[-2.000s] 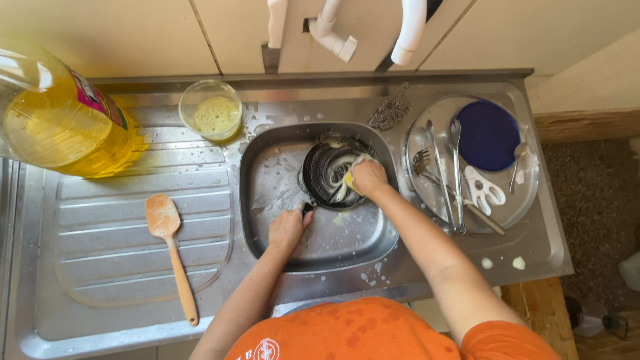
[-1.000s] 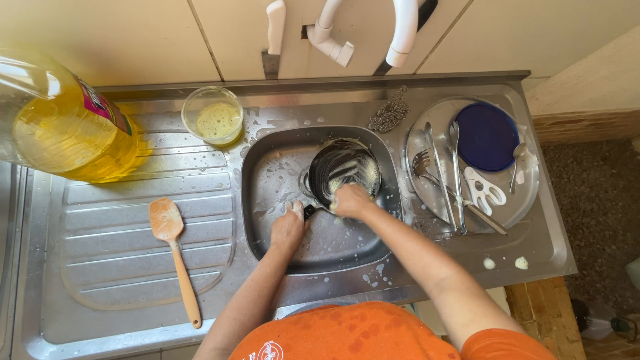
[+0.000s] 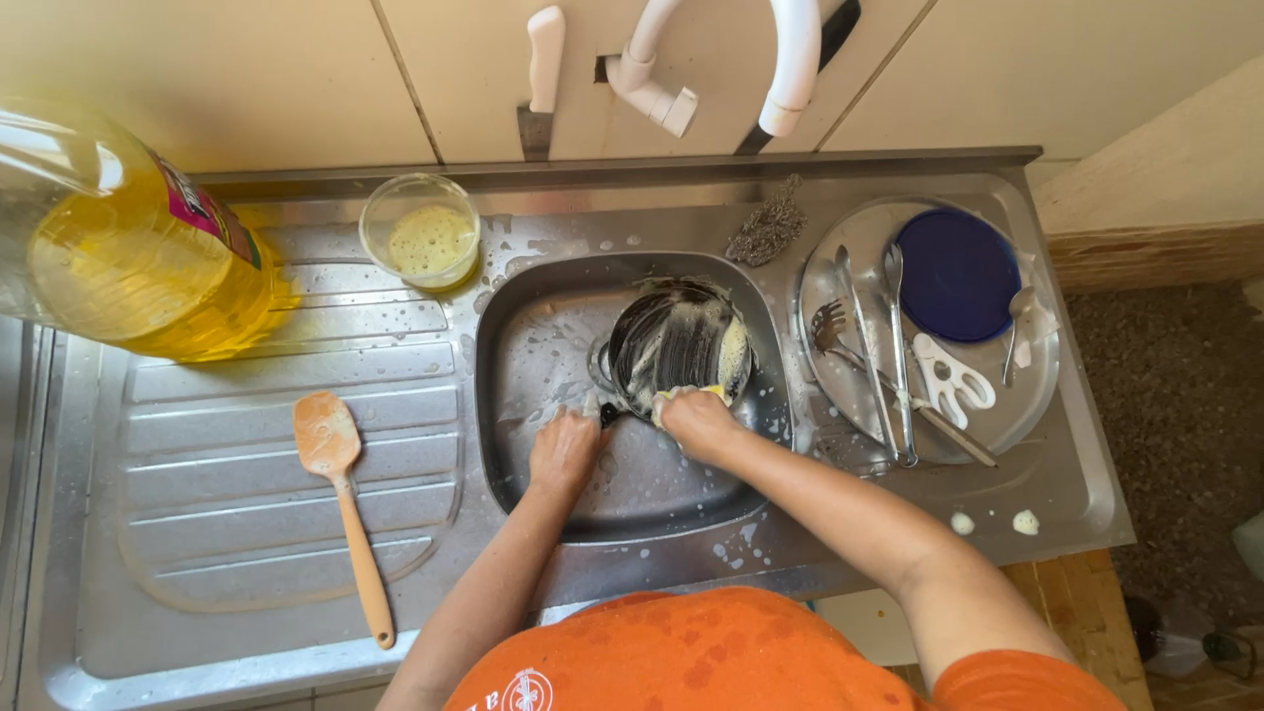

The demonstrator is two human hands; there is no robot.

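Observation:
Inside the steel sink basin sits a dark-interior pan streaked with soap foam. My left hand grips the pan's black handle at its lower left. My right hand is closed on a yellow sponge at the pan's near rim; most of the sponge is hidden under the fingers. Foam lies thickest along the pan's right inner side. Behind the basin's right corner rests a metal scouring pad. A clear bowl of foamy yellowish liquid stands behind the basin's left corner.
An orange spatula lies on the ribbed drainboard, near a large bottle of yellow liquid. At right, a round metal tray holds tongs, a blue lid and other utensils. A white spout overhangs the back edge.
My right hand has moved from inside the pan to its near rim, still with the sponge. The pan's foam-streaked interior is more exposed. My left hand remains at the handle.

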